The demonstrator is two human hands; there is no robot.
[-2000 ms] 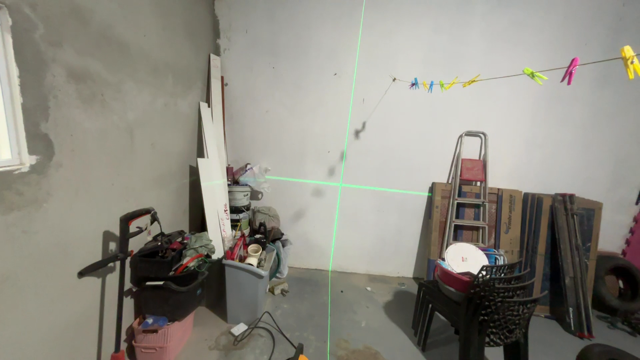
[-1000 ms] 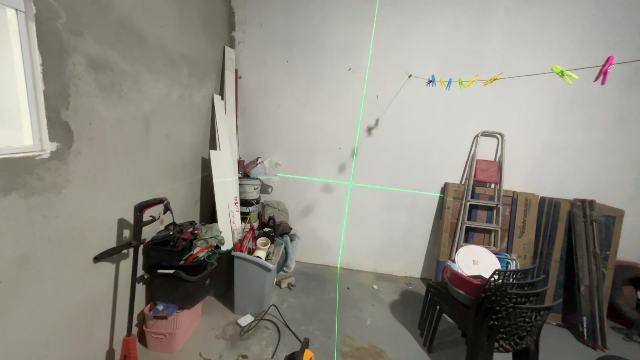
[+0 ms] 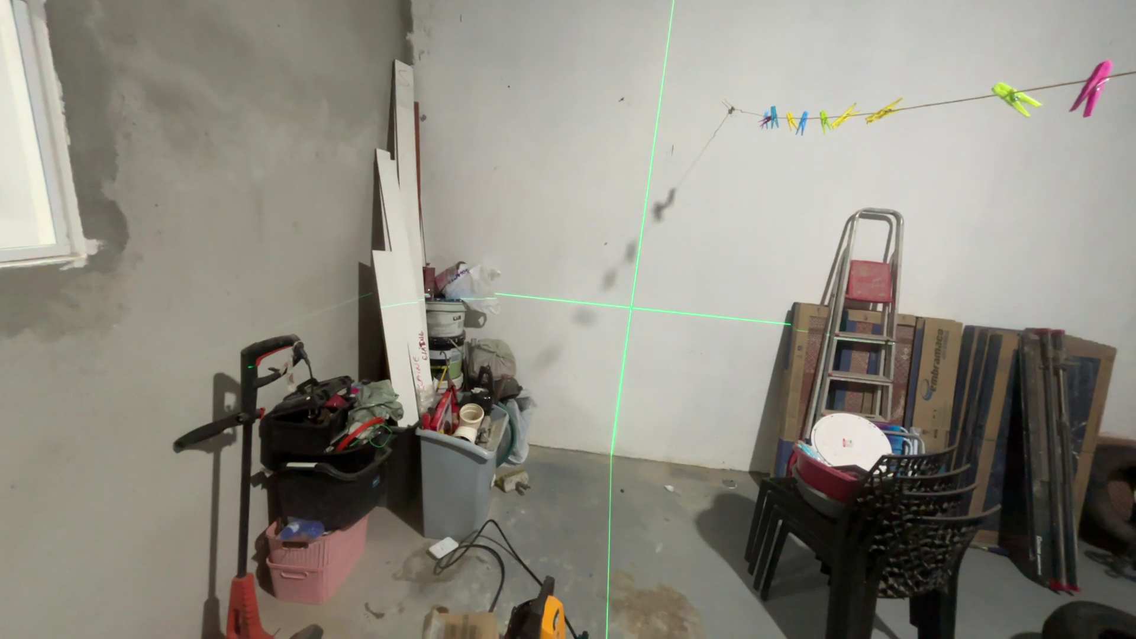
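Observation:
Neither my left hand nor my right hand shows in the head view. A green laser cross (image 3: 631,308) falls on the white wall, its upright line running down onto the floor. At the bottom edge, a yellow and black power tool (image 3: 552,618) is partly cut off, beside a cardboard box (image 3: 461,625). A black cable (image 3: 499,559) loops over the floor near a white power adapter or socket block (image 3: 443,548). Along the upper right, a clothesline (image 3: 950,102) carries coloured clothespins, one of them pink (image 3: 1092,89).
At left stand a string trimmer (image 3: 246,479), stacked black crates (image 3: 328,488), a pink basket (image 3: 318,561) and a full grey bin (image 3: 457,479). White boards (image 3: 399,328) lean in the corner. At right are stacked black plastic chairs (image 3: 923,532), a folded stepladder (image 3: 861,355), cardboard-wrapped panels (image 3: 936,373) and tires (image 3: 1114,497).
The view has shifted left, so more of the window shows and the yellow clothespin at the far right has left the frame. No object has plainly moved.

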